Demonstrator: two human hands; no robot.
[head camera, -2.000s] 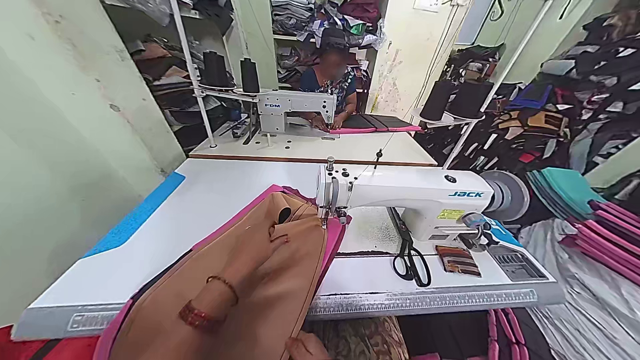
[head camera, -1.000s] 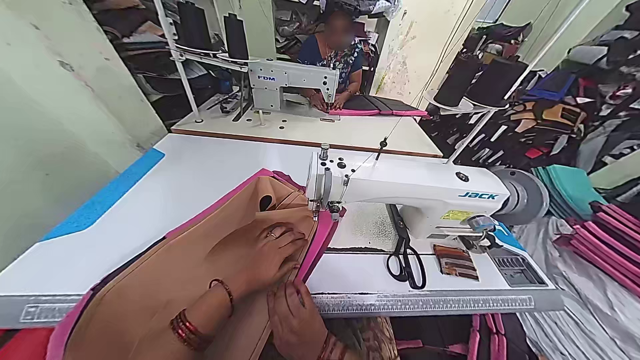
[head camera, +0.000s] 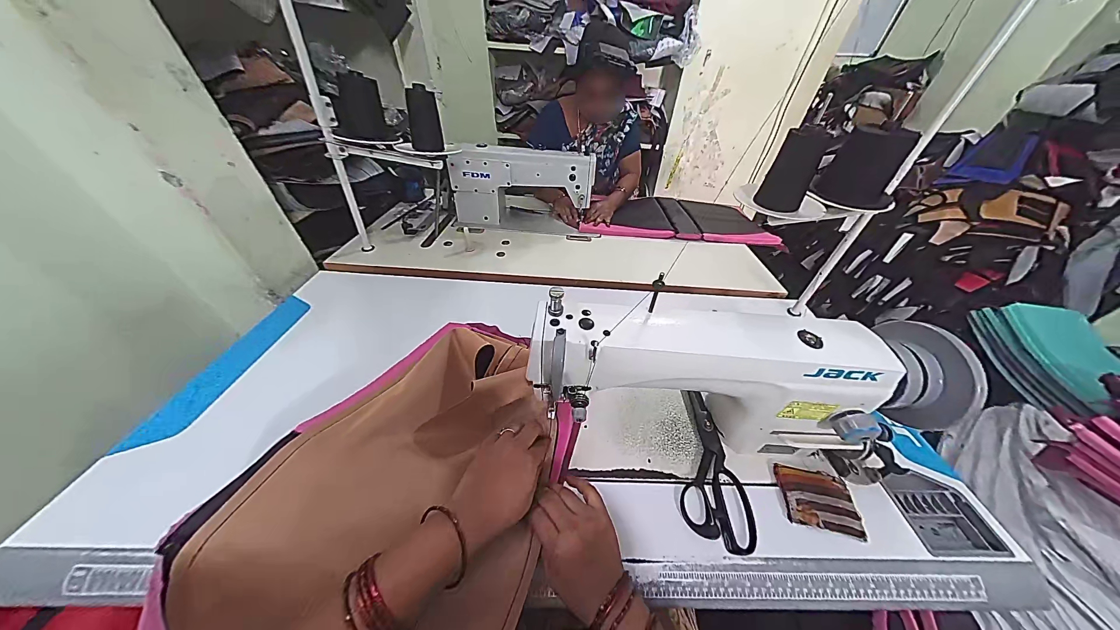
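Note:
A large tan fabric panel (head camera: 350, 472) with pink edging lies to the left of the needle area of a white Jack sewing machine (head camera: 717, 350). Its edge, with a pink strip (head camera: 564, 446), runs under the presser foot. My left hand (head camera: 503, 472) rests on the panel just below the needle area, fingers bent over a fold; whether they grip it is unclear. Close beside it on the right, my right hand (head camera: 577, 529) pinches the panel's edge at the pink strip. Black-handled scissors (head camera: 717, 481) lie right of my hands.
A striped fabric piece (head camera: 818, 500) lies right of the scissors. Behind stands another sewing machine (head camera: 521, 184), where a person (head camera: 595, 131) handles a black and pink piece (head camera: 682, 219). Black thread cones (head camera: 792, 171) stand behind the near machine. Teal pieces (head camera: 1041, 354) are stacked at right.
My right hand has moved up from the panel's lower edge, where it was two seconds ago, to beside my left hand. My left hand has shifted slightly toward the edge.

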